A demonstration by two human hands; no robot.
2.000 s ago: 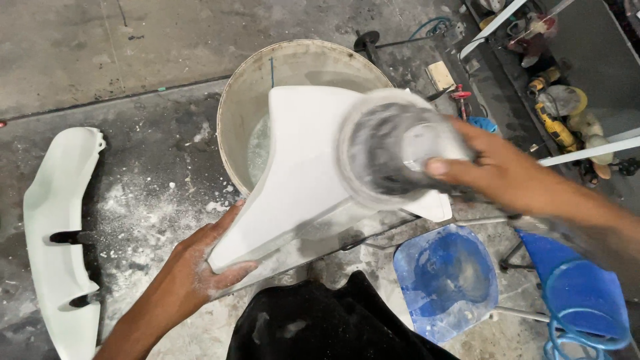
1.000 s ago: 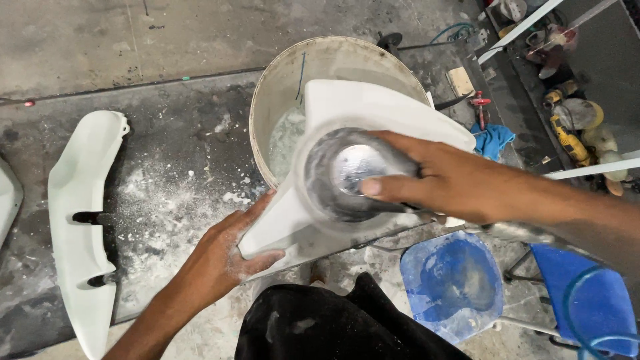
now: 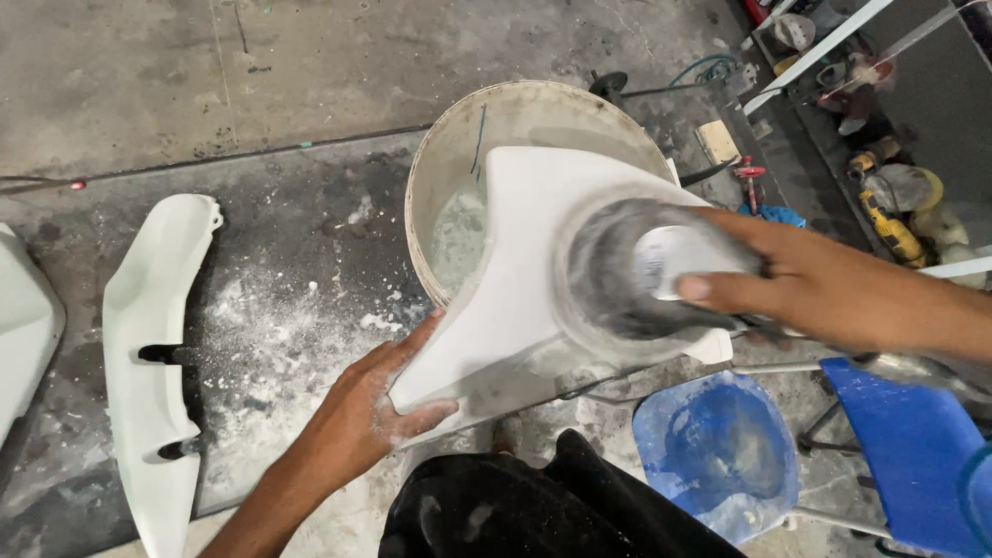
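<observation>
A white molded panel [image 3: 511, 256] lies tilted across the mouth of a large round bucket [image 3: 443, 147]. My left hand [image 3: 372, 395] grips its pointed lower left end, thumb on top and fingers along the edge. On the panel's right part rests a round power sander [image 3: 643, 263], its pad blurred by motion. My right hand [image 3: 783, 271] is wrapped over the sander's body, thumb on top; some of its fingers are hidden. Pale dust coats the fingers of my left hand. Whitish stuff shows inside the bucket, left of the panel.
To the left lies a pale molded panel with two notches [image 3: 147, 310], and another pale panel [image 3: 23, 318] at the edge. White dust covers the dark surface [image 3: 310, 232]. A stained blue chair [image 3: 713, 457] stands lower right. A yellow power tool [image 3: 891, 229] lies on a shelf at upper right.
The sander in my right hand has moved over the white panel, first leftward, then back to its right part. My left hand keeps hold of the panel's pointed end.
</observation>
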